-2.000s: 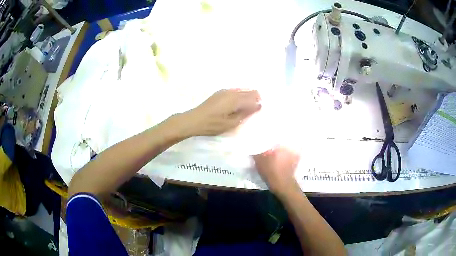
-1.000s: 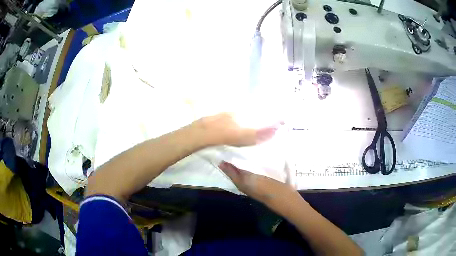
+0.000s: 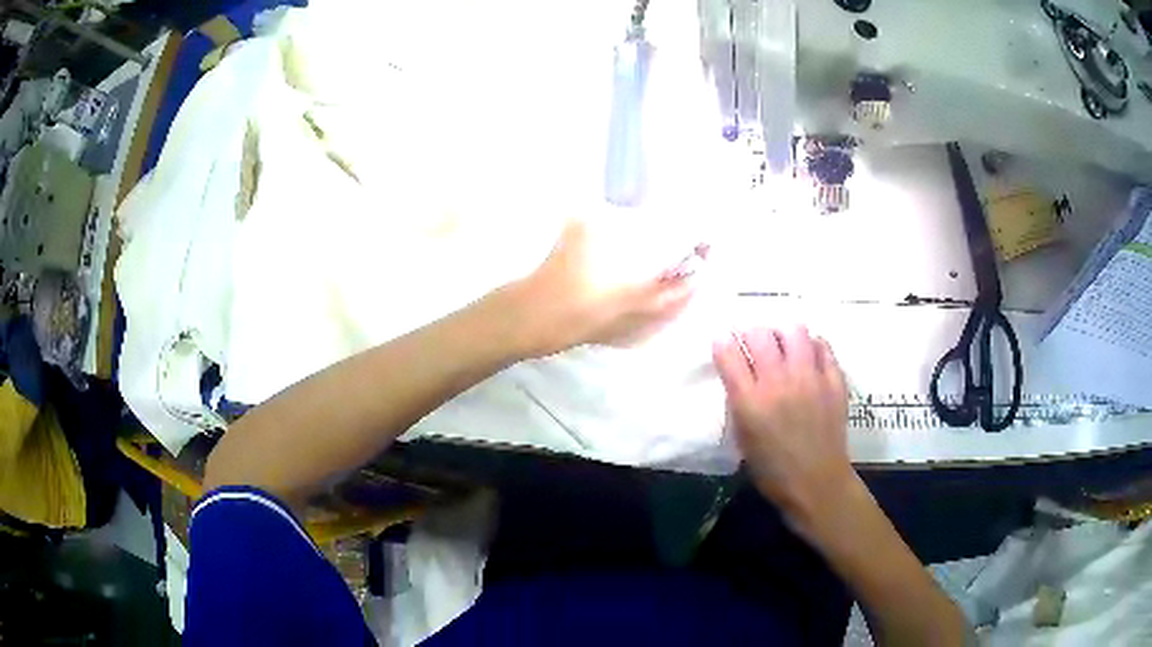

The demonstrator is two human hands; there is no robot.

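White fabric (image 3: pixel 417 240) is spread over the table left of the needle, washed out by glare, its front edge at the table's edge. My left hand (image 3: pixel 613 297) lies on the fabric left of the needle area; glare hides part of its fingers, and whether it grips is unclear. My right hand (image 3: pixel 790 392) lies palm down at the fabric's right edge, fingers pointing towards the needle. The sewing machine (image 3: pixel 973 63) stands at the upper right, with a dark tension knob (image 3: pixel 830 164) above the bright needle area.
Black shears (image 3: pixel 979 291) lie right of the needle, by a tan card (image 3: pixel 1021 223). Instruction sheets (image 3: pixel 1114 316) lie far right. A work lamp (image 3: pixel 627 120) hangs left of the needle. A ruler scale (image 3: pixel 891 412) runs along the front edge. White fabric (image 3: pixel 1074 588) is heaped at lower right.
My right hand has moved right and up, from the fabric's front edge to flat at its right edge. My left hand has moved slightly up. The view has shifted nearer the machine.
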